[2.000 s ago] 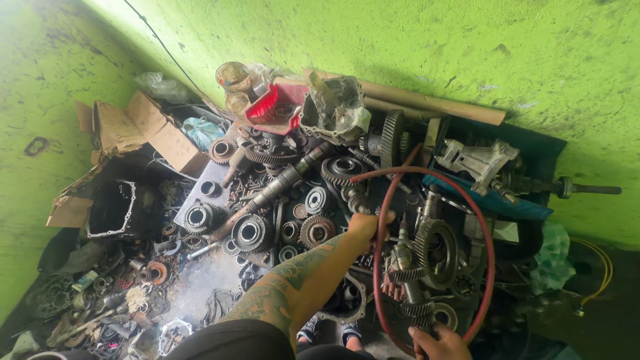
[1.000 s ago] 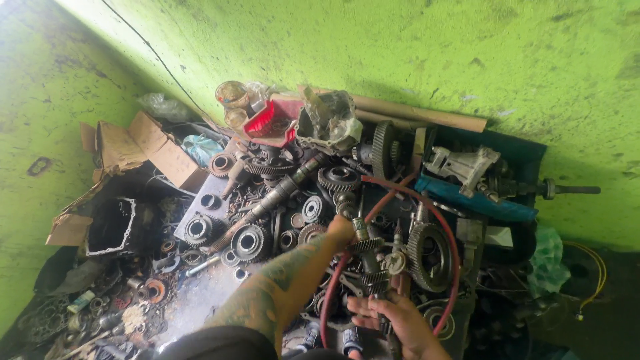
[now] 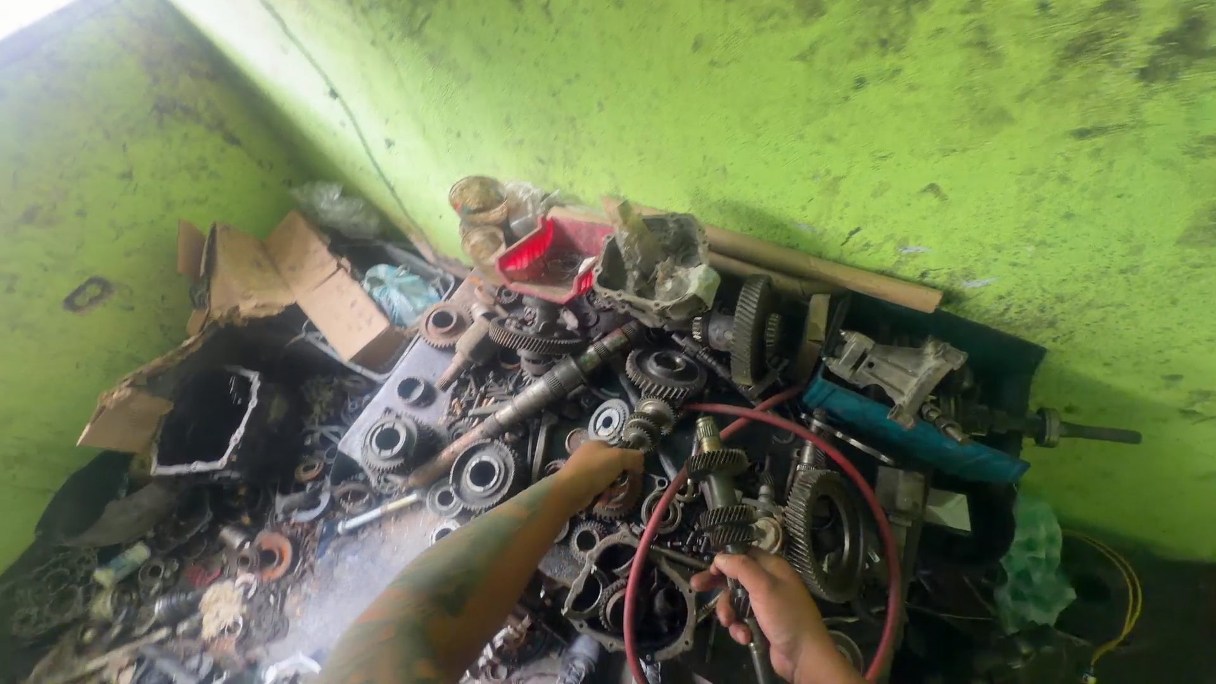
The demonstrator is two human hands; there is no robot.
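My left hand (image 3: pixel 604 469), on a tattooed forearm, is closed around the lower end of a small geared shaft (image 3: pixel 649 424) over the pile. My right hand (image 3: pixel 760 598) grips the lower end of a longer gear shaft (image 3: pixel 722 494), which stands nearly upright with several helical gears on it. A red hose (image 3: pixel 883 532) loops around that shaft and my right hand. Right of the shaft is a large helical ring gear (image 3: pixel 825 535). Below my left hand lies an open metal housing (image 3: pixel 632 594).
A long splined shaft (image 3: pixel 541 391) lies across loose gears. Behind are a red plastic tray (image 3: pixel 546 255), a metal casing (image 3: pixel 655 266) and cardboard tubes (image 3: pixel 836 269) along the green wall. A torn cardboard box (image 3: pixel 328 290) is at left, an aluminium bracket (image 3: pixel 898 370) at right.
My right hand was open beside the gear shaft one second ago and now has its fingers around its lower end. My left hand has moved away from that shaft to the left, onto a smaller one.
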